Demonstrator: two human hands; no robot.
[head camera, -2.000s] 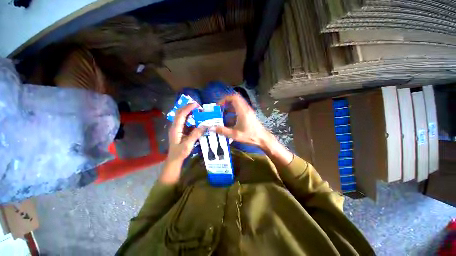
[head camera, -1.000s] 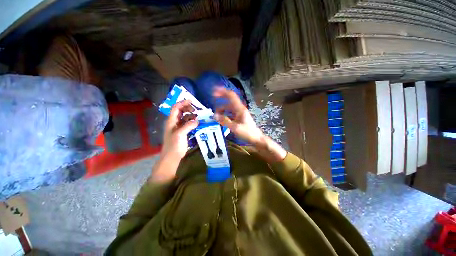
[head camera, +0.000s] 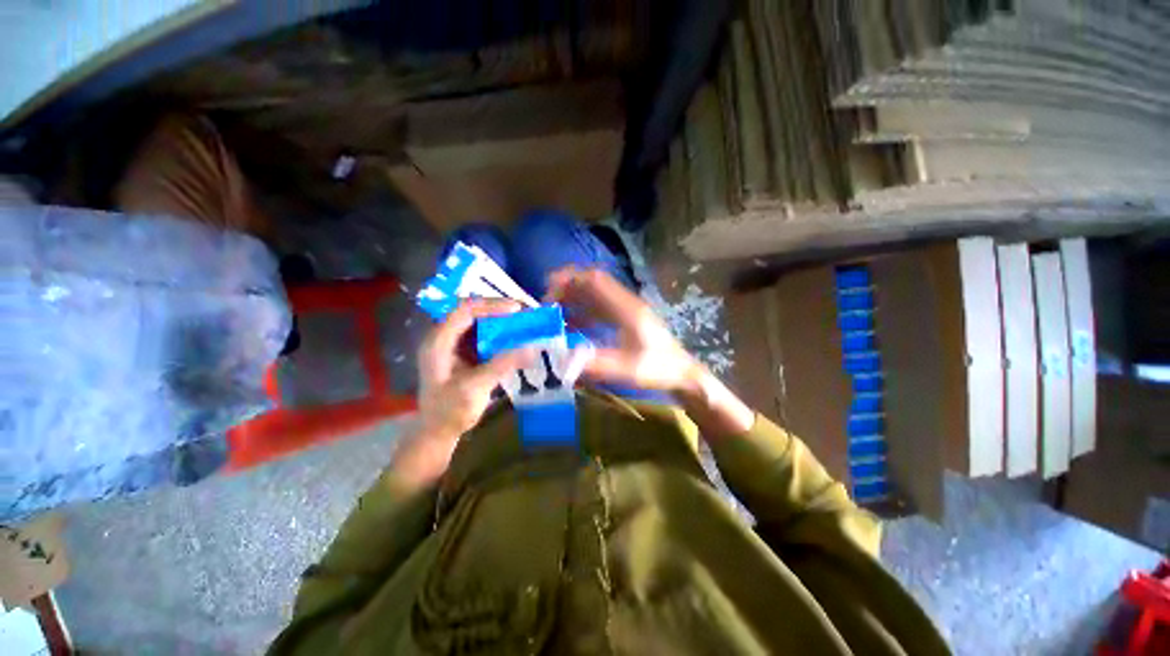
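Observation:
A blue-and-white retail box (head camera: 545, 385) is over my lap, its blue end tilted up towards the camera and its front showing two black plugs. My left hand (head camera: 459, 372) grips its left side near the raised blue end. My right hand (head camera: 629, 336) is at its right side, thumb by the box edge and fingers curled beyond it; whether it grips is unclear. A fanned stack of flat retail boxes (head camera: 465, 276) lies on my lap behind my left hand. No cable is visible.
An open inner carton (head camera: 917, 385) with a row of blue box edges stands at right, beside closed pale cartons (head camera: 1015, 359). Stacked cardboard sheets (head camera: 770, 141) are at upper right. A red stool (head camera: 372, 336) and a person's light blue-grey clothing (head camera: 141, 346) are at left.
The retail box has tipped, so its blue end now faces up and its front looks shorter. My left hand has shifted onto its side. The right hand stays close beside it.

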